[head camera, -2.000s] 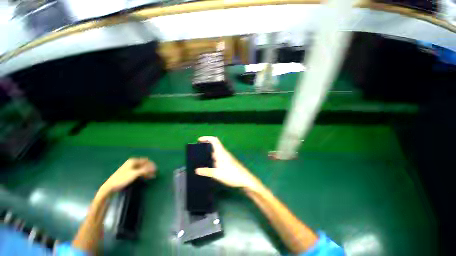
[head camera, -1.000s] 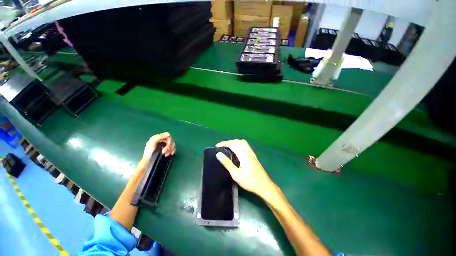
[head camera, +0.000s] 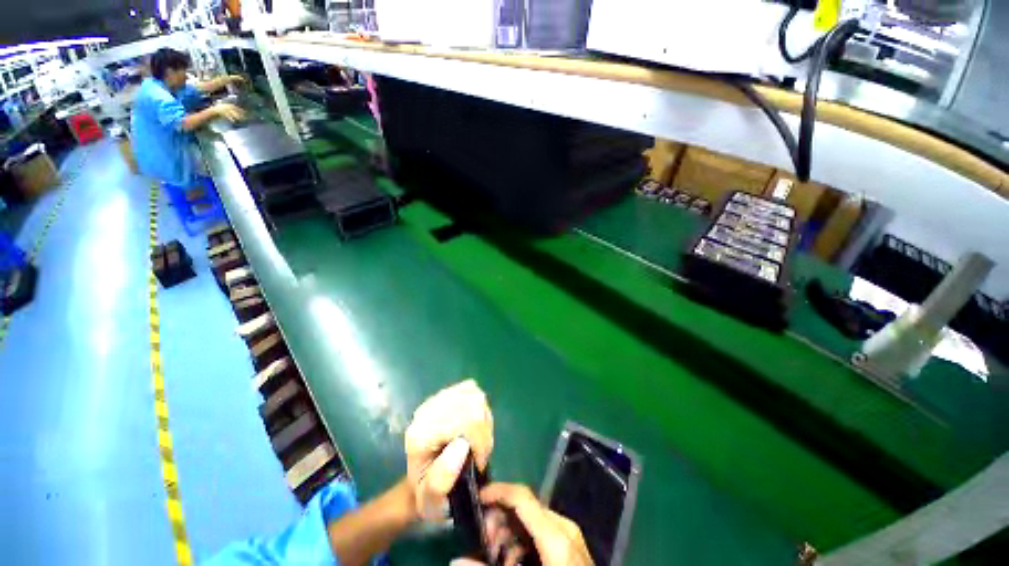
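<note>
My left hand (head camera: 448, 448) and my right hand (head camera: 537, 528) are close together at the bottom centre, both on a dark narrow block (head camera: 468, 511) seen nearly edge-on. My left hand grips its upper end; my right hand is around its lower part, partly cut off by the bottom edge. Just right of my hands, a glossy black panel (head camera: 592, 498) sits in a frame with grey edges (head camera: 631, 486) on the green surface (head camera: 443, 332).
Black trays (head camera: 277, 160) stand up the line, and a large black stack (head camera: 520, 155) is under the shelf (head camera: 708, 83). A tray of pale parts (head camera: 744, 238) is behind. A person in blue (head camera: 166, 122) works far left. Blocks (head camera: 282, 409) line the floor side. A pale post rises lower right.
The view has swung left. My right hand has let go of the black panel, which now lies in its frame, and has joined my left hand on the dark block, now turned more edge-on.
</note>
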